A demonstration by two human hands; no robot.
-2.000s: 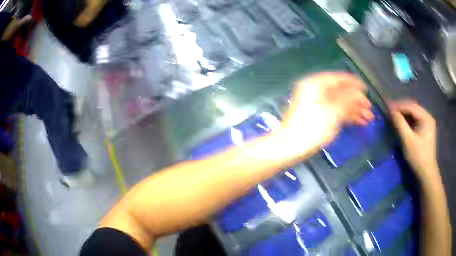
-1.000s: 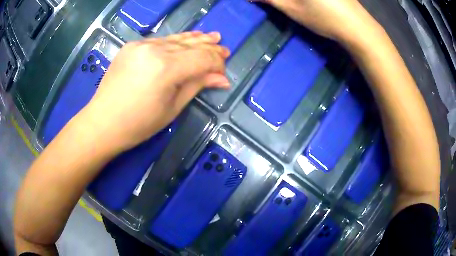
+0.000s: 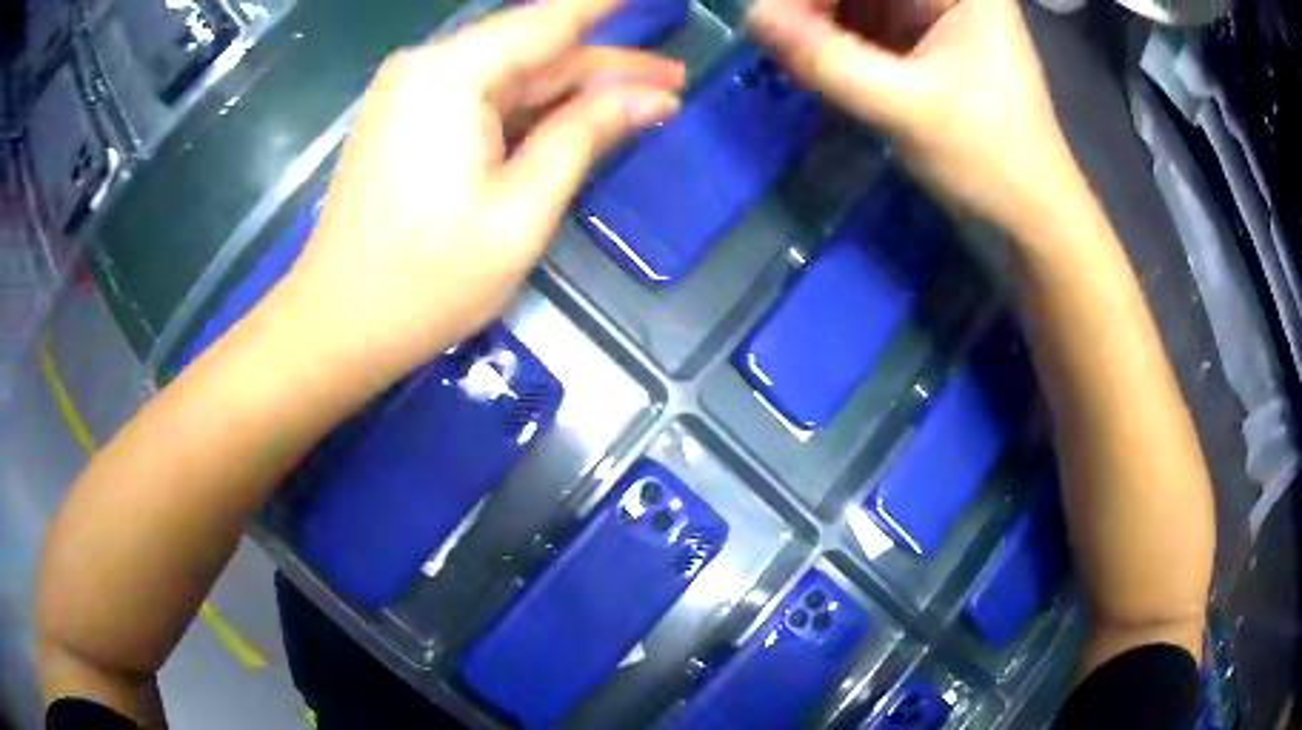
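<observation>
Several glossy blue phone cases [image 3: 593, 599] lie in the pockets of a clear blister tray [image 3: 743, 492], in two rows. The near row shows dark round camera holes and slanted slots. My left hand [image 3: 443, 186] is over the tray's upper left, fingers apart and slightly blurred, with nothing visible in it. It partly covers a case at the left edge. My right hand [image 3: 914, 72] is at the top, over the camera end of a far-row case [image 3: 700, 178]. Its fingers are blurred and partly cut off by the frame edge, so I cannot tell whether they hold anything.
A second tray with grey cases [image 3: 157, 43] lies at the top left, across a strip of green surface [image 3: 236, 178]. Crumpled clear plastic [image 3: 1228, 271] lies on the dark bench strip at the right. Grey floor with a yellow line [image 3: 79, 421] shows at the lower left.
The view has shifted, and the blue cases sit slightly lower in it. My left hand has risen and its fingers have spread. More of my right hand shows at the top.
</observation>
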